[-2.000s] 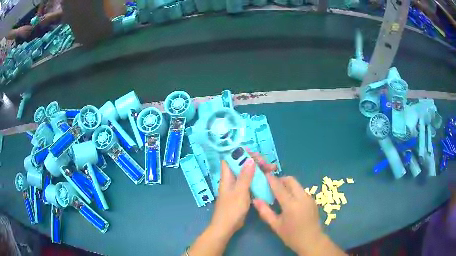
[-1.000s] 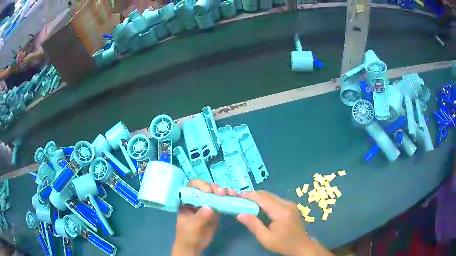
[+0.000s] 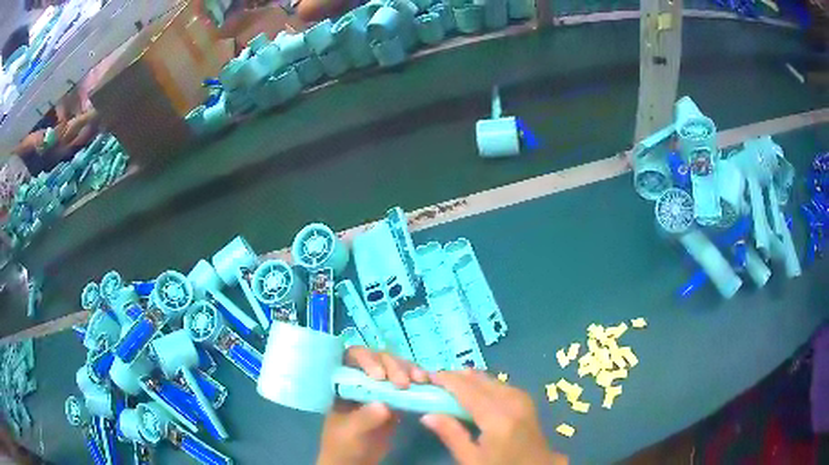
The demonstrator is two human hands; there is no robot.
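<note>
A light turquoise fan is held sideways low in the middle, its round head to the left and its handle to the right. My left hand grips the handle beside the head. My right hand grips the far end of the handle. No blue battery shows in the handle. Turquoise handle covers lie just beyond my hands, some stacked. Pale-yellow foam pads are scattered to the right of my right hand.
Open fans with blue batteries are piled left. More fan bodies are heaped right, by a metal post. Loose batteries lie far right. A fan is on the conveyor belt. A carton stands upper left.
The held fan has turned from head-up with its grille showing to sideways, head left. The fan on the belt has moved left. The camera view has shifted and tilted.
</note>
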